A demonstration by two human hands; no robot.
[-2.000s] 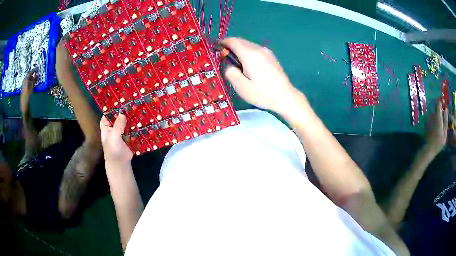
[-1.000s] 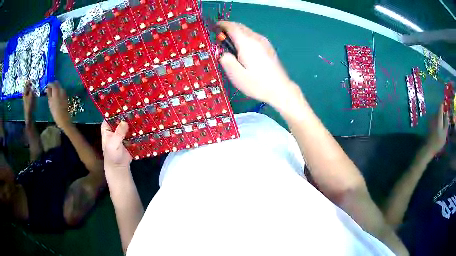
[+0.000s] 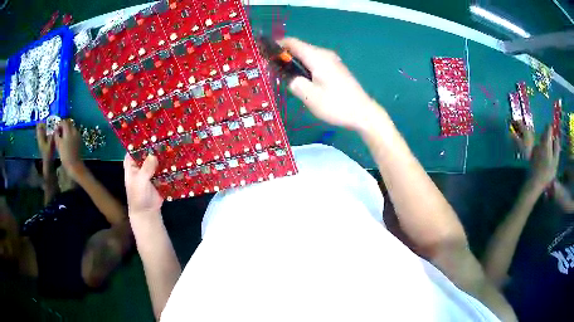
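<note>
A large red PCB panel (image 3: 189,100) with rows of small boards is held up tilted in front of me; its top edge is cut off by the frame. My left hand (image 3: 144,182) grips its lower left corner, thumb on the face. My right hand (image 3: 330,85) is closed around side cutters (image 3: 286,58) with orange-and-black handles. The cutters' blurred dark jaws are at the panel's right edge, near its upper part. Whether they touch the panel I cannot tell.
Another red panel piece (image 3: 452,96) lies on the green bench (image 3: 377,94) to the right, with narrow board strips (image 3: 520,107) beyond. Neighbours' hands work at both sides. A blue bin (image 3: 64,75) of white parts stands left, near small metal parts (image 3: 93,137). Thin red strips lie behind the cutters.
The panel has shifted slightly left. My right hand with the cutters has moved slightly down since one second ago. A right neighbour's hand has reached the board strips.
</note>
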